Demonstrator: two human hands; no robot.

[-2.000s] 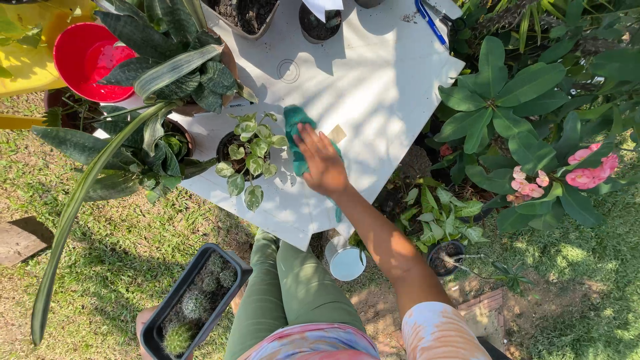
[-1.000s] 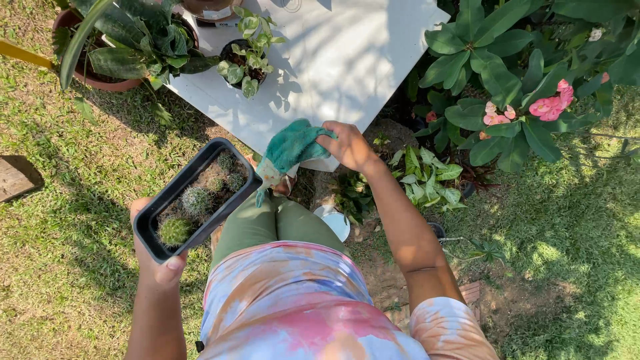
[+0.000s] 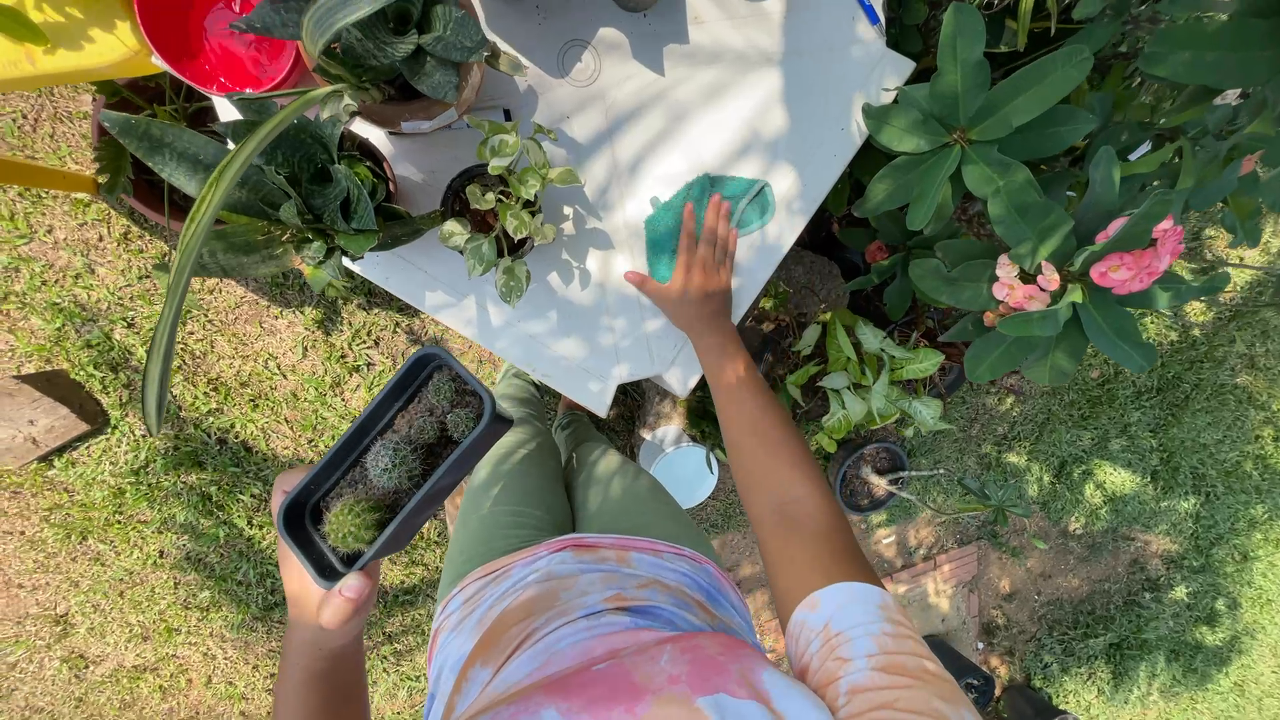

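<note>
My left hand [image 3: 325, 575] grips the lower end of a black rectangular planter [image 3: 460, 465], held tilted over the grass to the left of my legs. Several small cacti, among them a round green one [image 3: 353, 524], sit in its soil. On the white tabletop [image 3: 610, 330], my right hand [image 3: 700, 265] lies flat with spread fingers on a green cloth [image 3: 668, 235], pressing it near the table's right edge. A small potted plant with variegated leaves [image 3: 505, 205] stands on the table to the left of the cloth.
Potted snake plants [image 3: 340, 185] and a red basin [image 3: 225, 45] are at the upper left, one long leaf arching over the grass. A pink-flowered shrub [image 3: 1130, 260] borders the table's right side. A white bucket [image 3: 685, 475] and a small black pot [image 3: 870, 478] are below the table.
One second ago my right hand held the cloth bunched at the table's near edge; now it lies flat over it, farther onto the tabletop. My left hand still holds the planter.
</note>
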